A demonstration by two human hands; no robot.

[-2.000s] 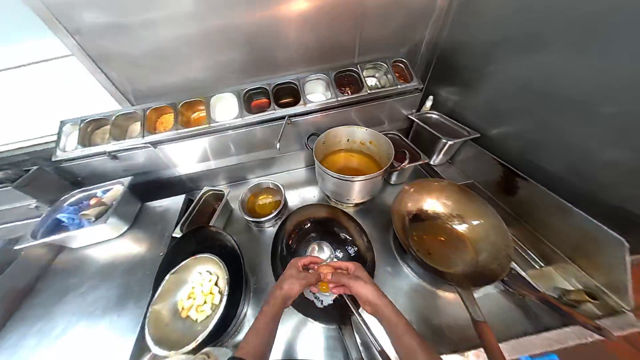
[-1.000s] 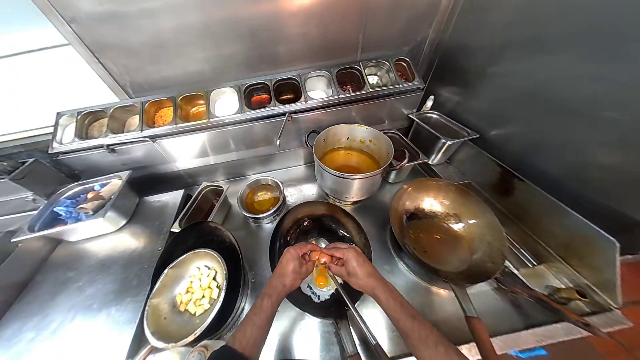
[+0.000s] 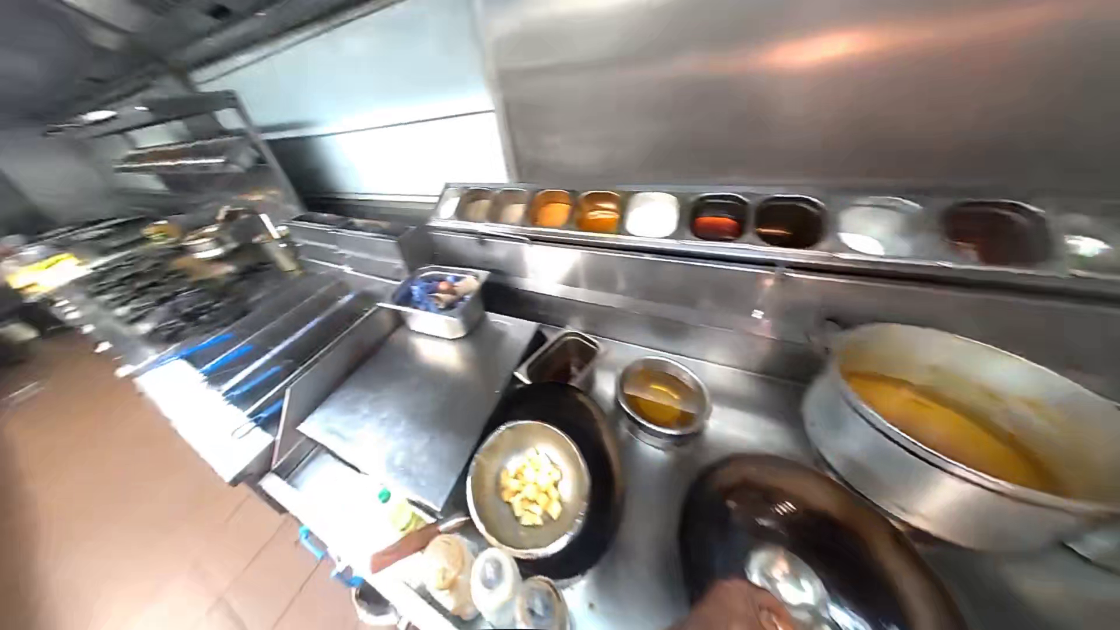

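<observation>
My left hand (image 3: 735,605) shows only in part at the bottom edge, blurred, over the near left side of a dark wok (image 3: 744,499). Whether it holds anything cannot be told. Beside it, a metal ladle's bowl (image 3: 787,573) lies in the wok. My right hand is out of view. To the left, a metal bowl (image 3: 479,499) with pale yellow cubed pieces (image 3: 531,486) sits in a second black wok (image 3: 604,437). Behind the woks stands a small metal container of yellow liquid (image 3: 661,398).
A large pot (image 3: 884,455) of orange-yellow liquid stands at right. Seasoning containers (image 3: 652,214) line the back rail. Plastic bottles (image 3: 494,582) and a wooden handle (image 3: 407,547) are at the near edge. A steel pan (image 3: 442,324) holds mixed items, partly blue.
The view has swung far left. Earlier, both hands were together over the wok with a cracked egg, its yolk hanging below them; now only part of one hand shows.
</observation>
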